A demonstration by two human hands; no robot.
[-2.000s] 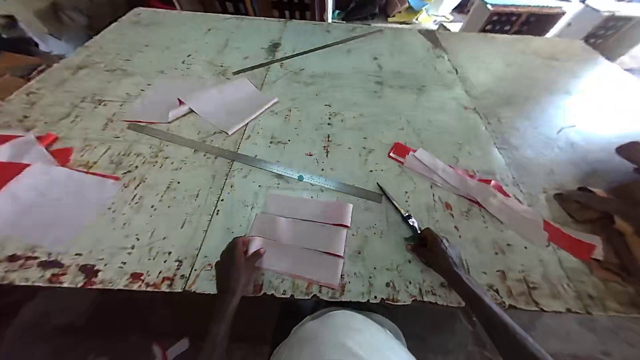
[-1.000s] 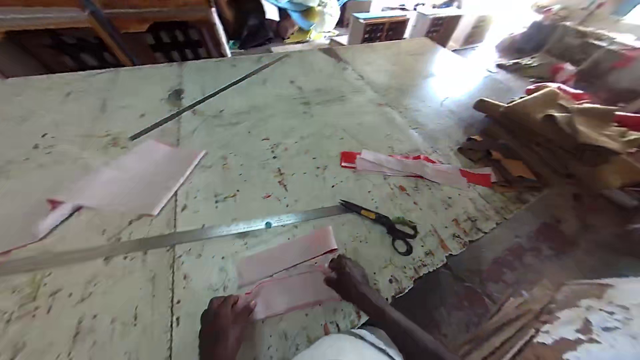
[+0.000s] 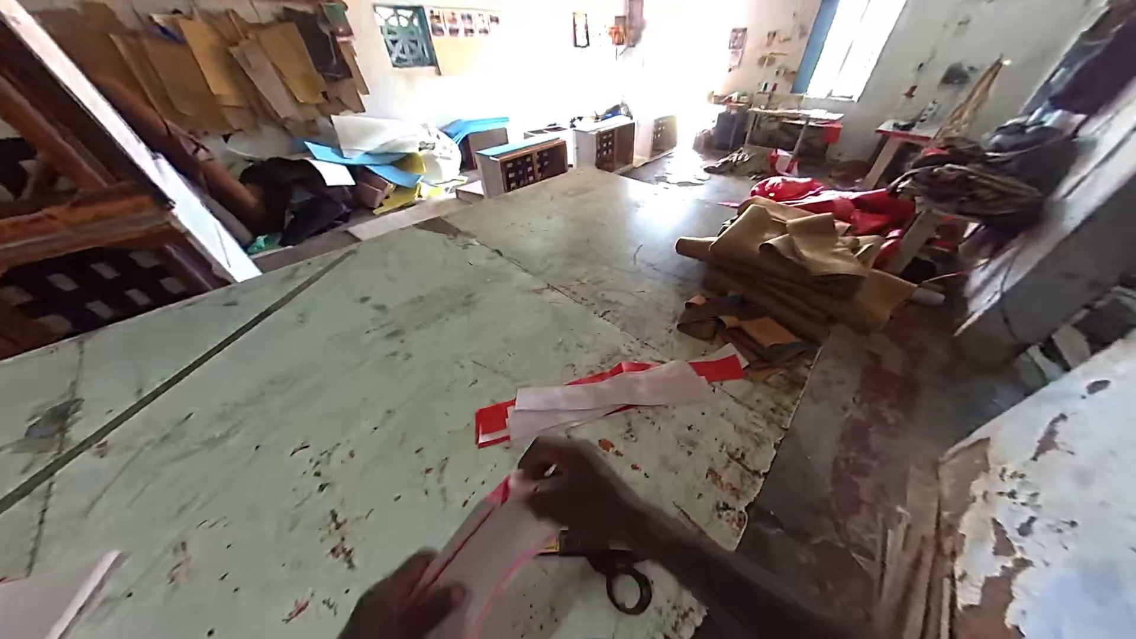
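My left hand [image 3: 408, 599] grips the near end of the white strips with red edges [image 3: 497, 555], its thumb on top. My right hand [image 3: 577, 488] pinches their far end between thumb and fingers. Beneath my right wrist lie the scissors [image 3: 628, 587], with one black handle loop showing and the blades mostly hidden by the strips and my arm. Just beyond my right hand, a loose pile of white and red strips [image 3: 612, 395] rests on the worn pale-green tabletop [image 3: 355, 426].
A long metal ruler [image 3: 177, 377] lies across the table's left part. Another white piece [image 3: 53, 599] is at the lower left corner. Brown folded material [image 3: 799, 257] and dark scraps [image 3: 745, 324] are heaped at the right edge. Wooden furniture [image 3: 98, 222] stands beyond the far left side.
The view has swung to the right. Two seconds ago my right hand was at the scissors and the strips lay flat; now both hands hold strips at an angle above the table.
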